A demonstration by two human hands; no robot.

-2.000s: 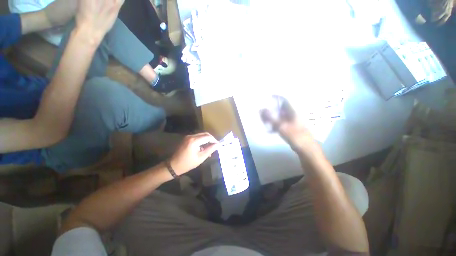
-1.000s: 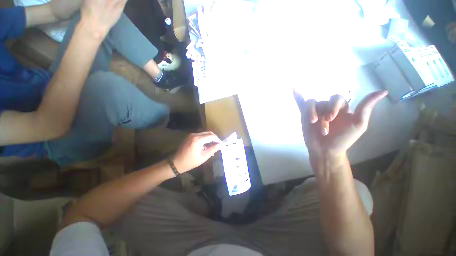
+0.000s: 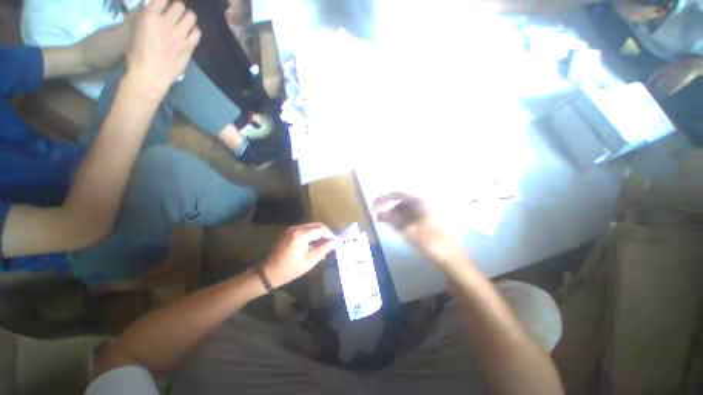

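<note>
A white printed slip (image 3: 359, 279) hangs down over my lap beside the table edge. My left hand (image 3: 301, 251) pinches its top left corner between thumb and fingertips. My right hand (image 3: 401, 212) is just right of the slip's top, over the table's near edge. It is blurred, and I cannot tell whether its fingers hold anything. Spread slips (image 3: 493, 202) lie on the table in front, mostly washed out by glare.
A loose heap of slips (image 3: 297, 100) lies along the table's left side. A grey-sided printed stack (image 3: 590, 127) is at the right. Brown cardboard (image 3: 655, 301) stands at lower right. A seated person in blue is at left; another person's hand shows at upper right.
My right hand was spread over the table at the right a second ago; it has moved left and nearer to the slip. My left hand still holds the slip, slightly lower in view.
</note>
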